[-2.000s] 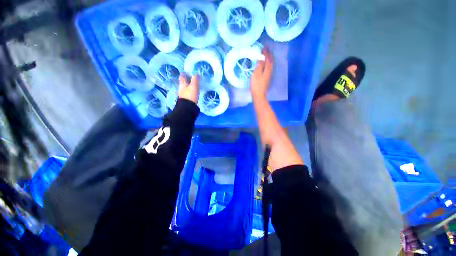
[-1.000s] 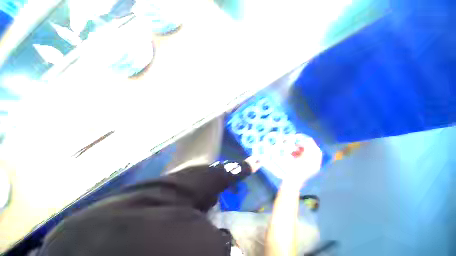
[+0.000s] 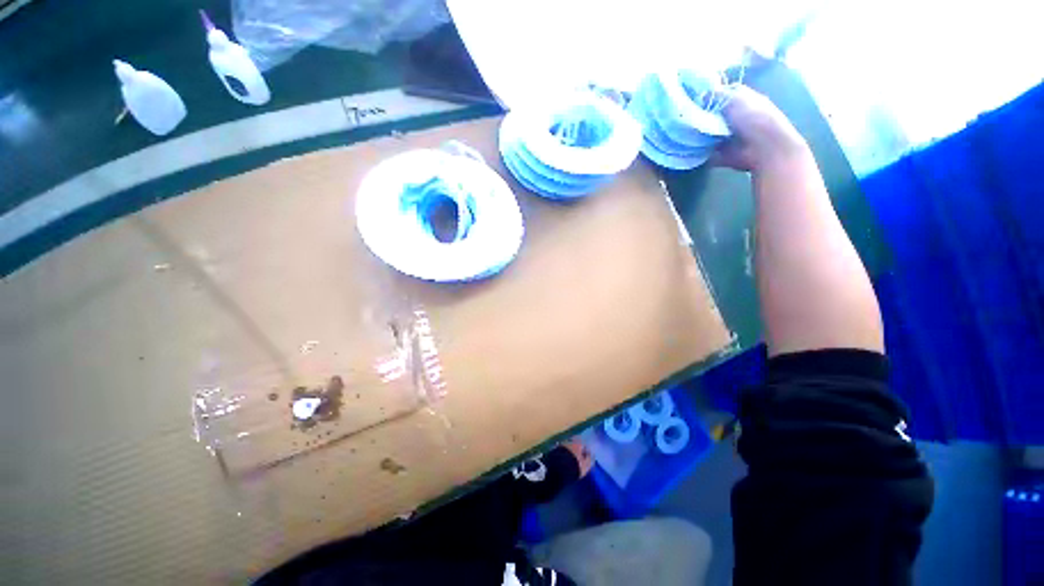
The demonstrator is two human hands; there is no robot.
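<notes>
My right hand (image 3: 756, 128) grips the right side of a ring stack (image 3: 678, 120) at the bench's far right. A second ring stack (image 3: 532, 172) stands just left of it, with cord ends in its hole. A third stack of white rings (image 3: 487, 246) lies nearer on the brown cardboard, light-blue cord in its centre. My left hand (image 3: 582, 458) is low, below the bench edge beside the crate, small and partly hidden; its fingers cannot be made out.
A blue crate (image 3: 658, 475) with several rings stands below the bench. A stained work pad (image 3: 258, 429) holds a small white piece (image 3: 307, 408). Two squeeze bottles (image 3: 151, 101) and a clear plastic bag (image 3: 332, 25) lie at the far side. Large blue crates (image 3: 973, 263) stand right.
The view has swung from the crate up to the bench. My right hand has gone from the crate to a ring stack on the bench and taken hold of it. My left hand remains low near the crate.
</notes>
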